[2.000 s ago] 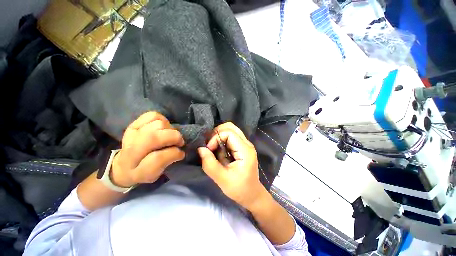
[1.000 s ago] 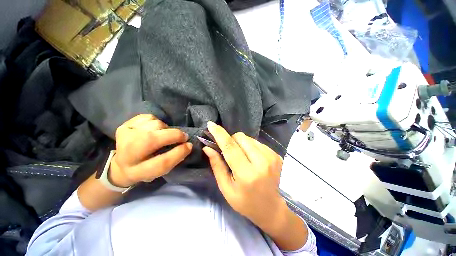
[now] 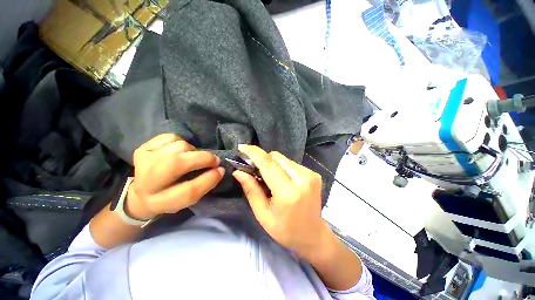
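A dark charcoal garment (image 3: 205, 70) lies over the table edge and my lap, with yellow and whitish stitching on a seam at its right. My left hand (image 3: 173, 176) pinches a folded edge of it between thumb and fingertips. My right hand (image 3: 281, 199) holds small thread snips (image 3: 242, 165) between thumb and fingers. The metal tip points left at the pinched edge, close to my left fingertips. Whether the tip touches the cloth cannot be told. The rest of the snips is hidden in my right hand.
A white sewing machine (image 3: 419, 126) with a blue stripe stands at the right. Black scraps (image 3: 431, 258) lie at the table's front right. A cardboard box (image 3: 97, 35) is at the upper left, a dark garment pile (image 3: 47, 129) at the left, and clear plastic (image 3: 449, 44) at the upper right.
Two seconds ago my right hand was more closed, with the snips pointing up. It has since opened out and turned the tip left towards the edge. Since one second ago it has shifted slightly left.
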